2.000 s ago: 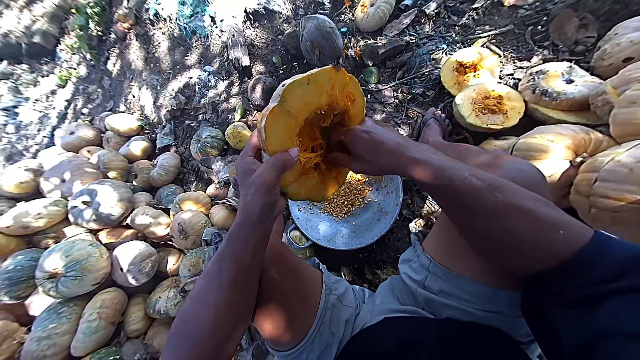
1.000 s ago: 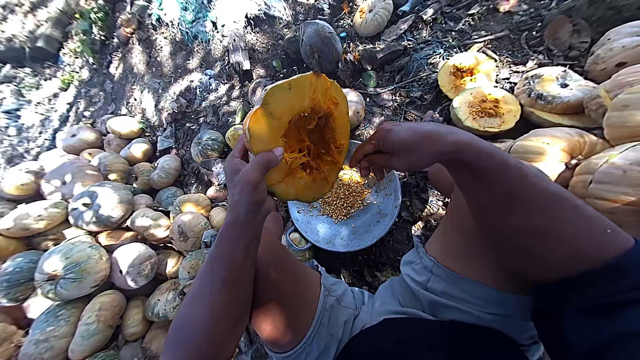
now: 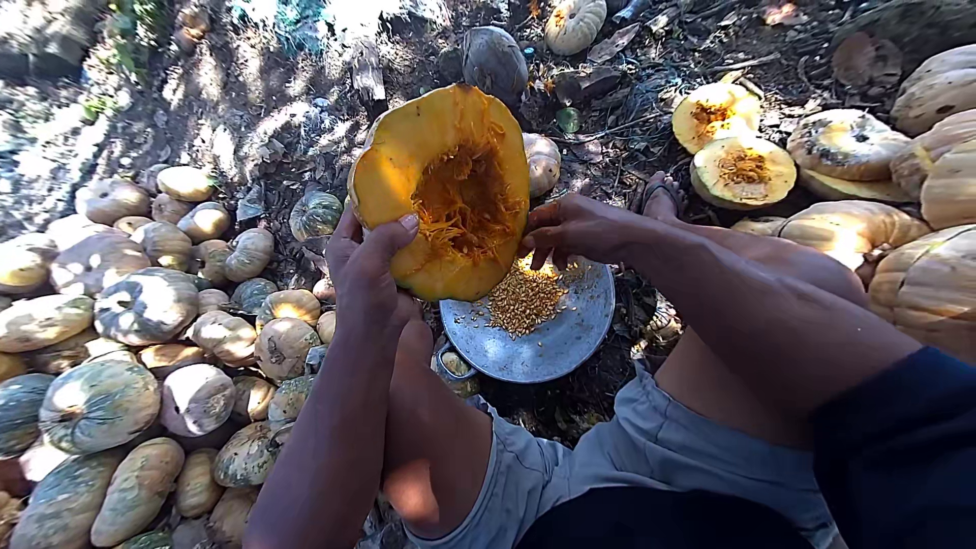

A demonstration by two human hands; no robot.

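My left hand [image 3: 374, 259] grips the lower left rim of a halved pumpkin [image 3: 381, 171], thumb on the cut face. The half is tilted so its hollow, lined with orange strands, faces me. At its lower right edge is my right hand [image 3: 568, 229], fingers bent; whether they touch the rind or hold anything is hidden. Below both hands lies a round metal pan [image 3: 534, 366] with a loop handle, and a heap of pumpkin seeds [image 3: 526, 301] rests in it.
Many whole pumpkins [image 3: 145, 305] are piled on the ground at left. To the right sit two cut halves [image 3: 743, 174] and large ribbed pumpkins [image 3: 846, 229]. A grey coconut-like husk [image 3: 494, 62] lies beyond the held half. My foot [image 3: 662, 197] is right of the pan.
Two seconds ago my right hand was inside the pumpkin's hollow. It came out and hung over the pan, and now it is up against or near the half's lower right edge. My left hand keeps its grip.
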